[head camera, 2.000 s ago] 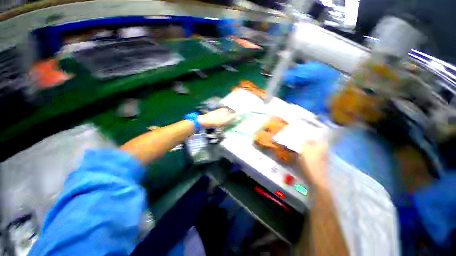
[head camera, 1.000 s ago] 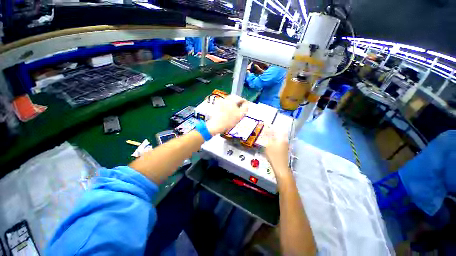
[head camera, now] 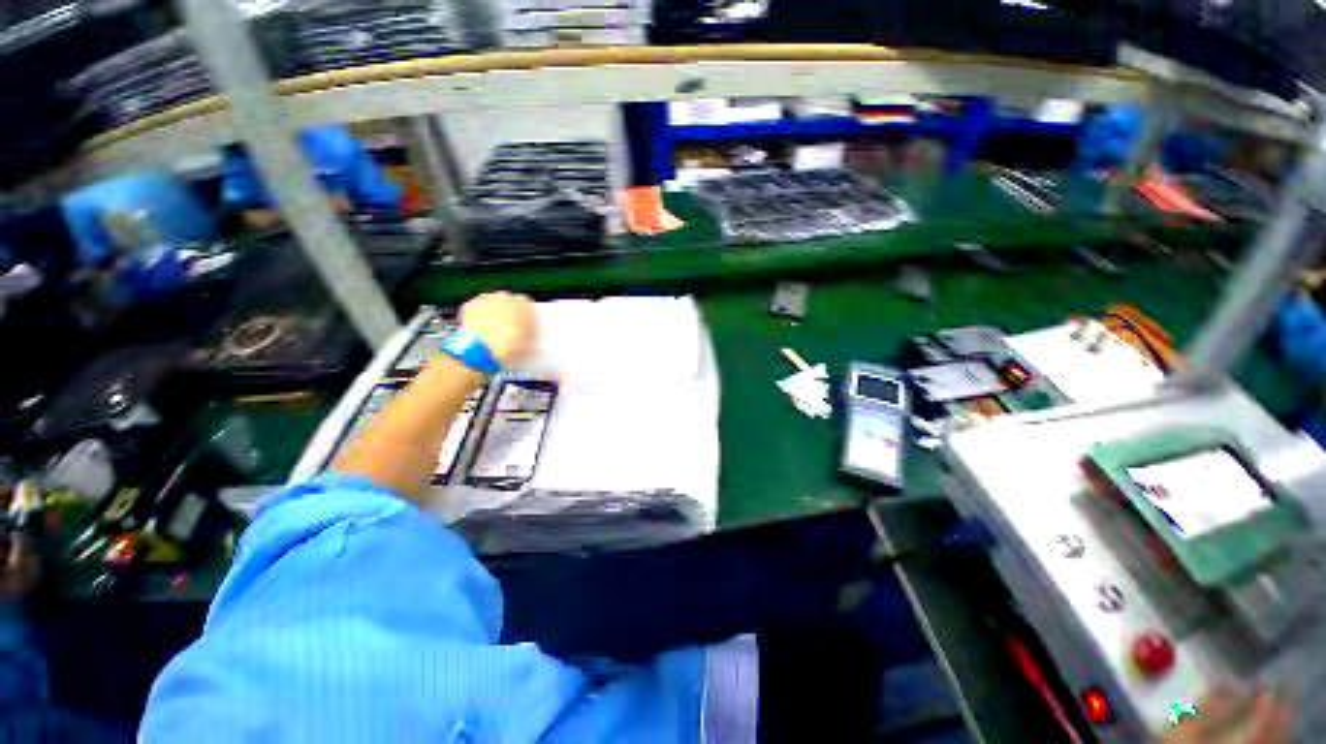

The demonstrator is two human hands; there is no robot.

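Observation:
My left hand (head camera: 499,329) reaches over the white phone tray (head camera: 640,378) at the left; its fingers are hidden, so I cannot tell whether it holds anything. Phone middle frames (head camera: 512,432) lie in the tray beside and below it. My right hand (head camera: 1233,720) is cut off by the lower right edge, at the press front near the green button (head camera: 1179,712). The pale green cover plate (head camera: 1200,502) lies over the nest on the white press base (head camera: 1003,502), with a light centre.
A grey handheld meter (head camera: 874,425) and crumpled white bits (head camera: 804,385) lie on the green bench left of the press. Small grey phone parts (head camera: 788,300) lie on the belt. Wrapped dark trays (head camera: 800,202) stand behind. A slanted post (head camera: 291,175) rises at left.
The view has swung left. My left hand has moved from the fixture to the tray. The green cover plate now lies over the nest. My right hand has moved to the press's front edge.

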